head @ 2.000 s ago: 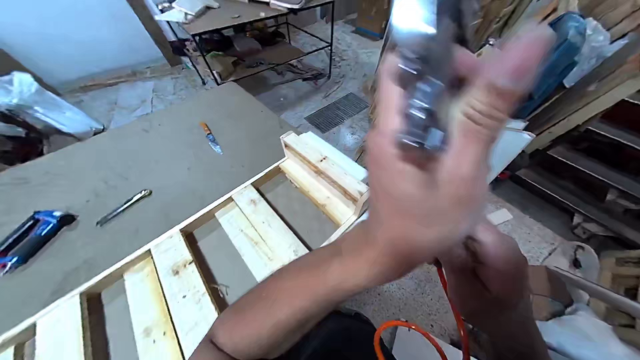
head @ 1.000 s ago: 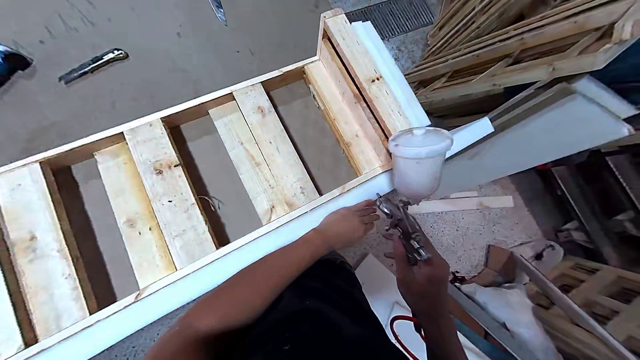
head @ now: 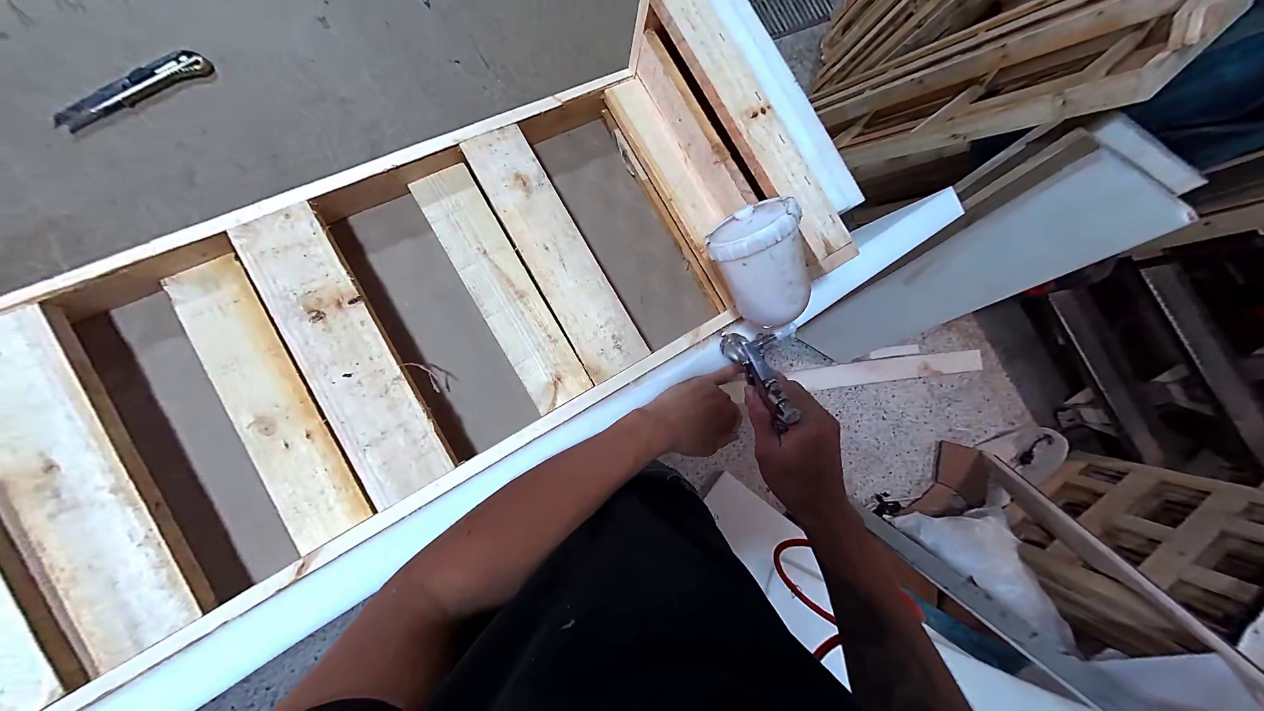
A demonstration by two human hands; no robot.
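Observation:
My right hand (head: 798, 444) grips the handle of a metal spray gun (head: 762, 380), which carries a white plastic cup with a lid (head: 760, 262) on top. Close to the gun's front, my left hand (head: 696, 415) has its fingers mostly curled, one finger reaching toward the nozzle; whether it touches cannot be told. Just beyond both hands runs the white foam edge (head: 553, 449) of a long wooden frame with pine slats (head: 341, 346). The cup overlaps the frame's near right corner in view.
A utility knife (head: 135, 89) lies on the grey table (head: 326, 89) beyond the frame. Stacked wooden frames (head: 997, 69) and pale panels (head: 997, 237) stand at the right. Below them are a plastic bag (head: 987, 563), slatted wood (head: 1165, 523) and a red hose (head: 795, 583).
The view has swung down toward the frame. Two seconds ago my left hand was raised, blurred, in front of the camera; now it is low beside the spray gun, which my right hand still holds.

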